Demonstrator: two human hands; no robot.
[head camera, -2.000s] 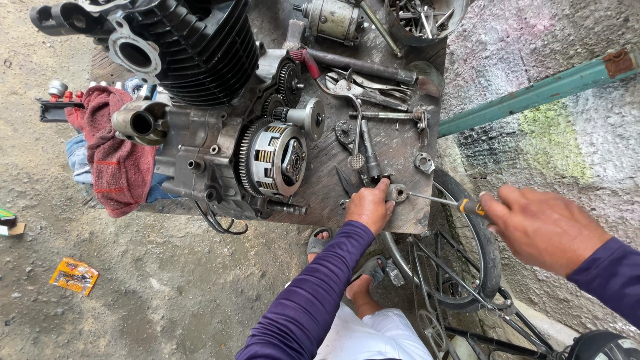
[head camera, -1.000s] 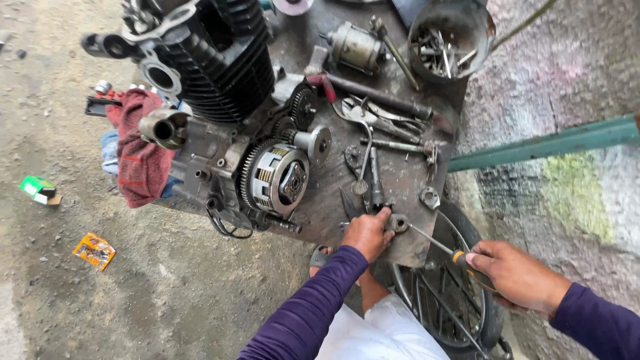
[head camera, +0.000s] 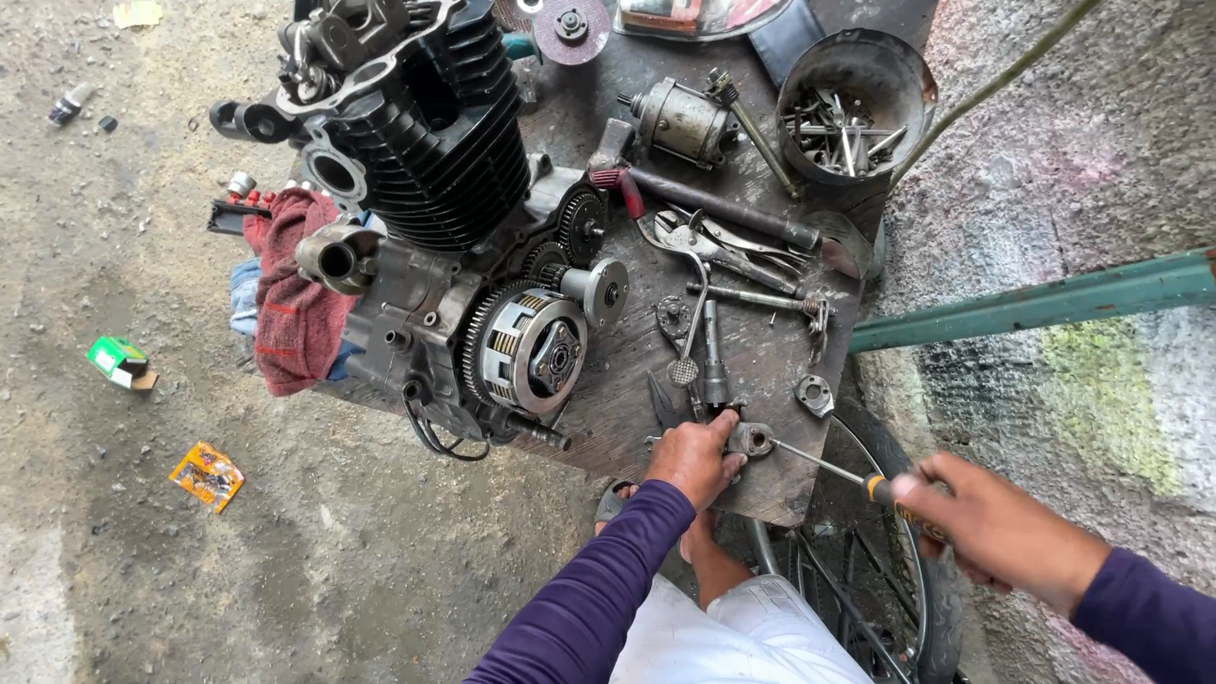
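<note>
My right hand (head camera: 988, 522) grips the yellow and black handle of a screwdriver (head camera: 836, 467). The screwdriver's shaft reaches left to a small metal part with a round hole (head camera: 752, 439), close to the workbench's corner. My left hand (head camera: 695, 458) holds that part against the wooden top. Just beyond my left fingers lie a socket tool (head camera: 713, 356), a ratchet (head camera: 674, 317) and the dark jaws of pliers (head camera: 662, 399). A pedal lever (head camera: 683, 370) with a round ribbed pad lies beside them. Another small metal flange (head camera: 814, 394) rests near the right edge.
A motorcycle engine (head camera: 408, 285) with exposed clutch (head camera: 537, 351) fills the bench's left side. Locking pliers (head camera: 722, 252), a hammer (head camera: 722, 204), a starter motor (head camera: 682, 122) and a metal bowl of small parts (head camera: 793, 81) lie farther back. A bicycle wheel (head camera: 936, 589) stands below the right edge.
The view has shifted, showing more of the bench's far end. My left hand stays at the metal part, and my right hand still grips the screwdriver.
</note>
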